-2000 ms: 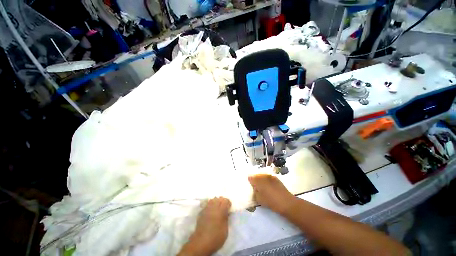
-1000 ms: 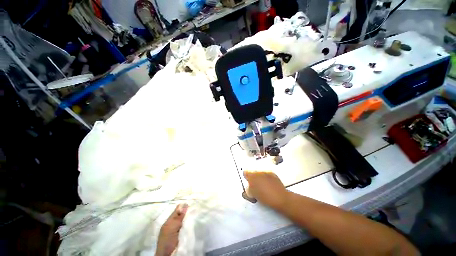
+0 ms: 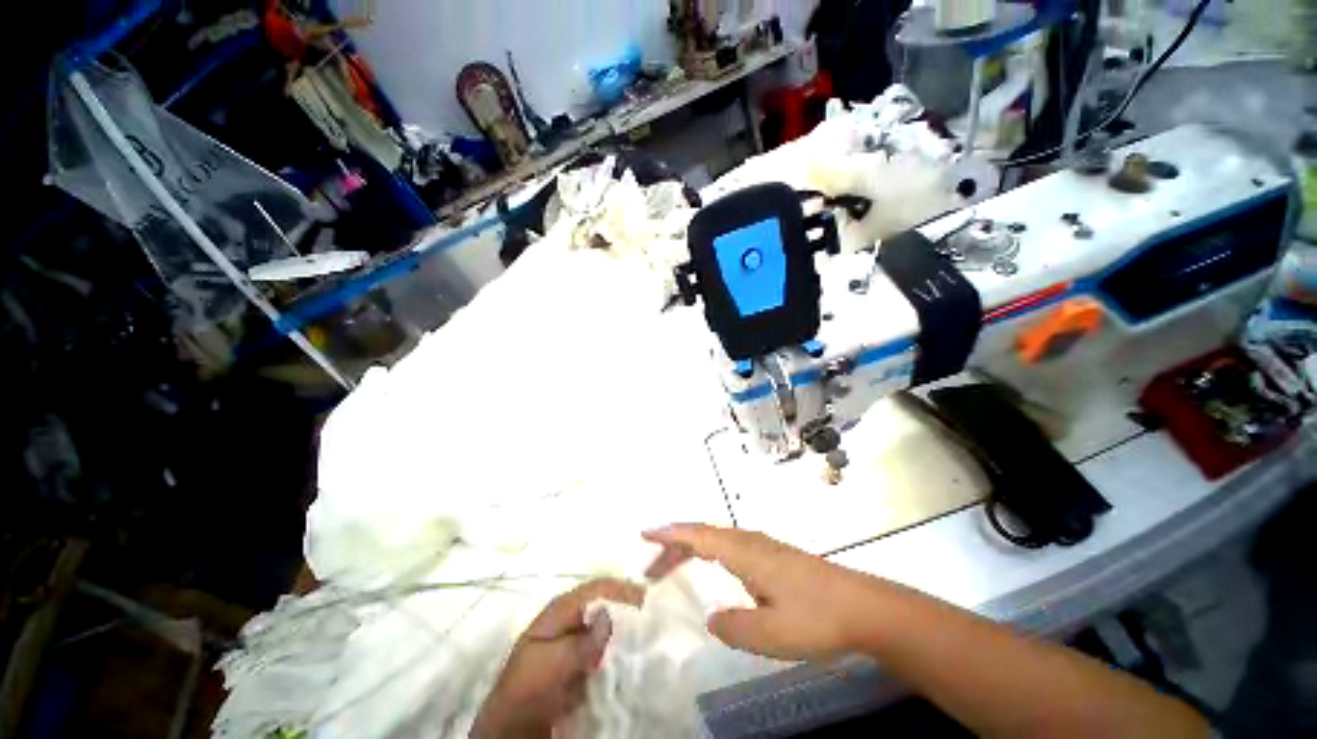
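Observation:
A large heap of thin white fabric (image 3: 491,419) covers the left of the table and hangs over its front edge. My left hand (image 3: 556,657) pinches a crumpled layer of it below the machine. My right hand (image 3: 758,592) is just right of my left hand, over the fabric, fingers spread and thumb apart. The white sewing machine (image 3: 867,339) stands behind my hands. Its presser foot area (image 3: 787,445) is in view, with no hand at it; glare hides fine detail there.
A black phone holder (image 3: 751,274) rises above the needle. A black flat object with a looped cable (image 3: 1026,469) lies on the bed. A red tray (image 3: 1206,419) of small metal parts and an orange piece (image 3: 1059,331) are at right.
My right hand has moved from beside the needle toward the front edge and opened. My left hand has come up and right, close to it. The view has shifted.

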